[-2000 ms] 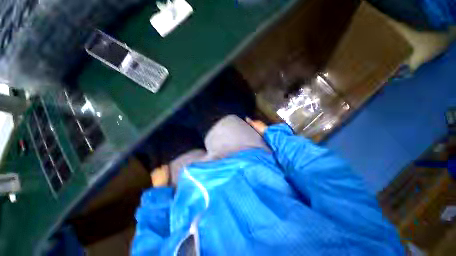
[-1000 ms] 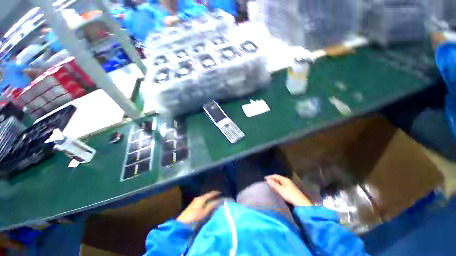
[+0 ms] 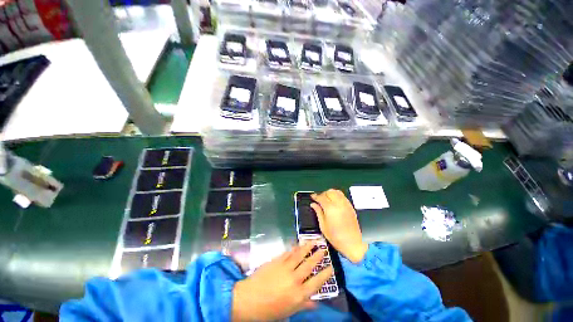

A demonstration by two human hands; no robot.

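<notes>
An open flip phone (image 3: 307,217) lies on the green mat in front of me, dark screen at the top and white keypad below. My left hand (image 3: 279,283) lies over the keypad with fingers spread across its left part. My right hand (image 3: 339,220) rests its fingertips on the upper right of the screen. Whether anything thin is under the right fingers is hidden. Left of the phone are a full strip of black films (image 3: 154,204) and a second strip (image 3: 229,204) with a clear part. A white card (image 3: 369,197) lies right of the phone.
Stacked clear trays (image 3: 301,141) with closed phones stand at the back. A white bottle (image 3: 442,171) and crumpled film scraps (image 3: 438,222) are at right. A tall tray stack (image 3: 465,69) is back right. A small dark object (image 3: 107,168) and a white bottle (image 3: 28,182) are at left. A blue sleeve (image 3: 555,264) shows at right.
My hands have come up from my lap onto the phone, which now stands upright in view near the bench edge. The camera has moved closer to the bench.
</notes>
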